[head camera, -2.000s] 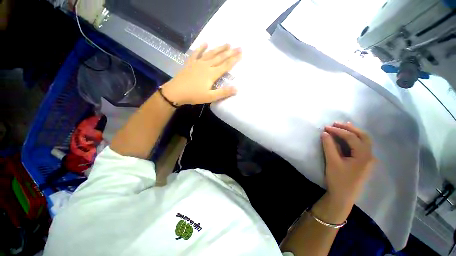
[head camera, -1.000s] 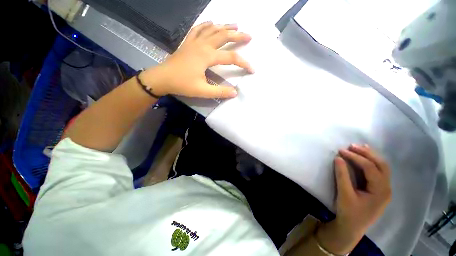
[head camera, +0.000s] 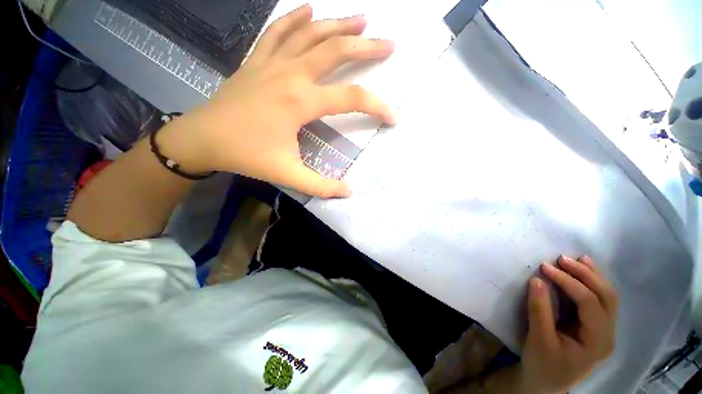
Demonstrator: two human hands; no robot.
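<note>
A pale cut panel (head camera: 462,192) lies across the white table and hangs over its front edge at the right. A darker strip shows along its far edge. My left hand (head camera: 300,100) is spread, its thumb and fingertips touching the panel's left edge over the ruler (head camera: 327,154). My right hand (head camera: 573,315) rests on the panel at the lower right with curled fingers; I cannot tell whether it pinches the cloth. Dark cut panels (head camera: 204,27) lie stacked at the table's upper left.
The sewing machine's white head (head camera: 687,111) is cut off at the right edge. A small black metal piece (head camera: 676,358) sits at the lower right. A blue crate (head camera: 31,169) with clear plastic stands at the left, below the table edge.
The view has shifted, and the machine head has moved toward the right rim. My left hand has spread wider, its thumb and forefinger apart at the panel's left edge. My right hand stays on the panel.
</note>
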